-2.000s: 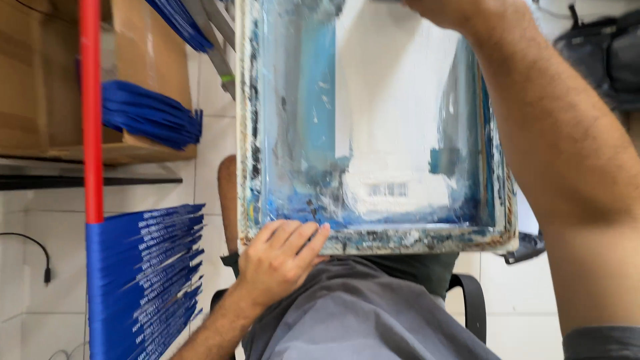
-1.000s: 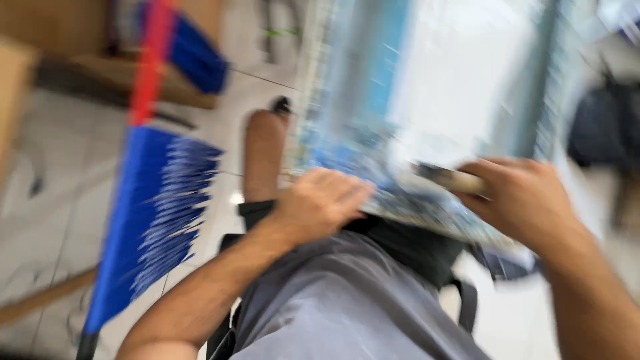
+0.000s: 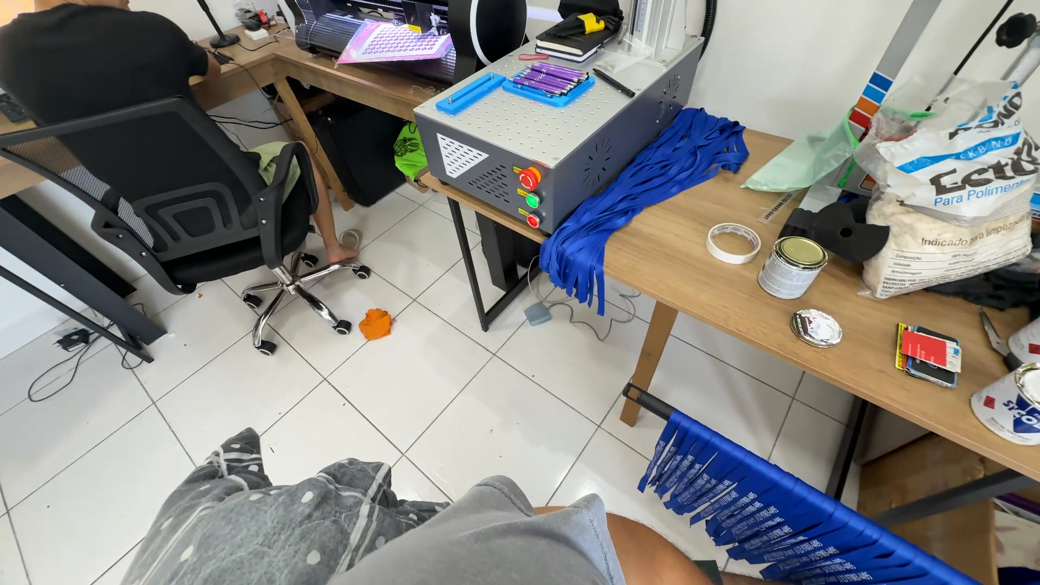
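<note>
Neither of my hands shows in the head view now. Blue printed ribbons (image 3: 731, 496) hang in a row from a bar at the lower right, close to my leg. More blue ribbons (image 3: 626, 203) lie bundled on the wooden table (image 3: 674, 268) and droop over its edge. On that table are a roll of masking tape (image 3: 733, 243), a closed metal can (image 3: 793, 268) and a loose can lid (image 3: 816, 327). A grey machine (image 3: 561, 138) with red and green buttons carries purple pens (image 3: 548, 80) in a blue tray. The screen frame is out of view.
A co-worker (image 3: 97, 49) sits at the left on a black office chair (image 3: 187, 187). An orange cloth (image 3: 375, 324) and cables (image 3: 597, 313) lie on the tiled floor. A plastic bag of polishing waste (image 3: 951, 195) and another can (image 3: 1011, 406) stand at the right. Patterned grey fabric (image 3: 301, 520) is beside my lap.
The view has swung widely to the table and room. Both my hands, the paint-stained frame and the tool held in my right hand a second ago have left the view.
</note>
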